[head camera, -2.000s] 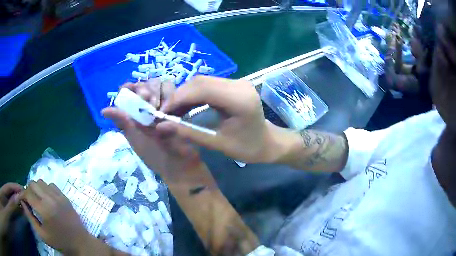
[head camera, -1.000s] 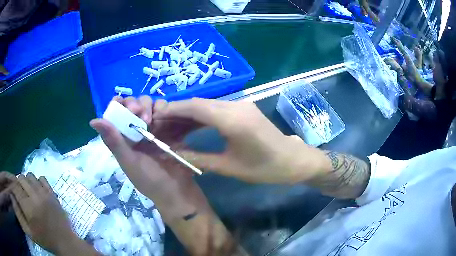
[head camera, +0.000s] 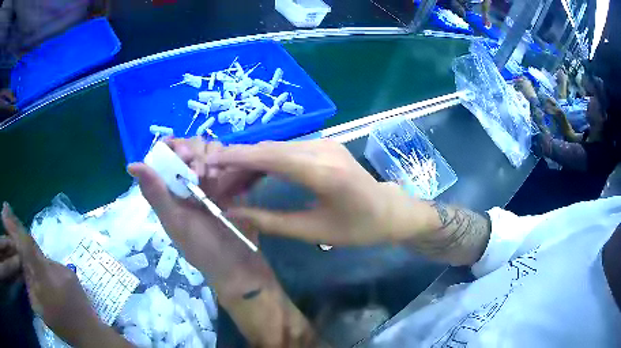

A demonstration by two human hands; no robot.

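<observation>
My left hand [head camera: 204,217], palm up, holds a white plastic housing [head camera: 167,166] between thumb and fingers. A thin white stem [head camera: 228,224] sticks out of the dark hole in its face, pointing down and right. My right hand [head camera: 306,183] reaches in from the right, thumb and fingers spread apart. Its fingertips are beside the housing, and its thumb tip is close to the stem; whether they touch is unclear. The blue tray [head camera: 146,88] beyond holds many assembled pieces [head camera: 238,95].
A clear tub [head camera: 442,180] of thin stems stands on the bench at right, with a clear bag [head camera: 500,115] behind. A bag of white housings [head camera: 156,306] with a paper label [head camera: 102,275] lies lower left, another person's hands [head camera: 58,292] beside it. Another blue tray [head camera: 65,61] is upper left.
My right hand has let the stem go, and its thumb and fingers have spread. The stem still sticks out of the housing in my left hand. The other person's hand has lifted and opened.
</observation>
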